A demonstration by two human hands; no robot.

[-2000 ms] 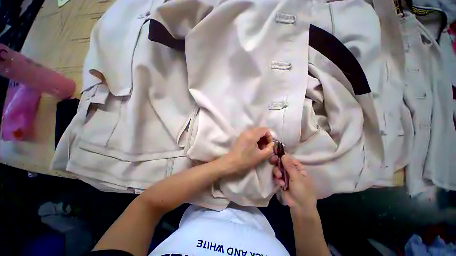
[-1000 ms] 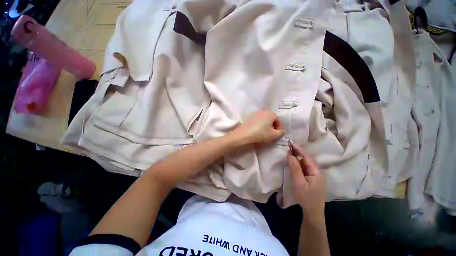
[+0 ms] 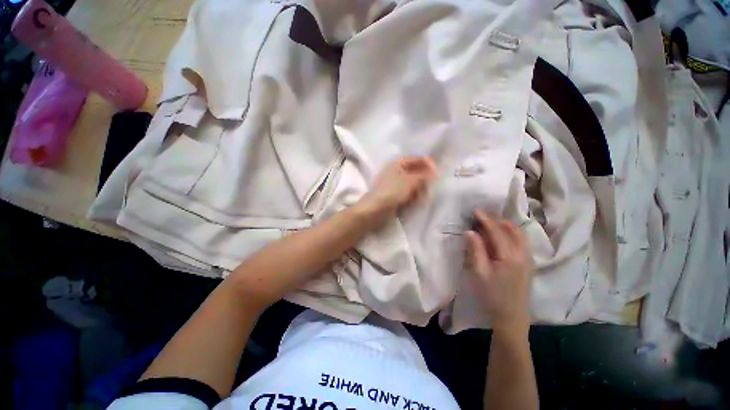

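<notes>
A cream jacket (image 3: 384,88) lies spread in front of me. Its front placket (image 3: 500,144) carries a row of raised buttonholes (image 3: 485,110). My left hand (image 3: 400,184) is blurred, its fingers curled together just above the fabric left of the placket; I see nothing in it. My right hand (image 3: 500,252) is over the placket's lower part, beside the lowest visible buttonhole (image 3: 456,233). It is blurred, with a dark bit of the thread snips (image 3: 479,214) at its fingertips; the rest is hidden.
A pink bottle (image 3: 80,56), a pink plastic bag (image 3: 46,116) and a black flat object (image 3: 122,144) lie on the wooden table (image 3: 132,32) at the left. More cream jackets (image 3: 680,192) lie at the right edge. A dark band (image 3: 572,116) curves right of the placket.
My left hand has moved up and away from the lower buttonhole. My right hand has risen slightly from its earlier place there, and the snips are now mostly hidden.
</notes>
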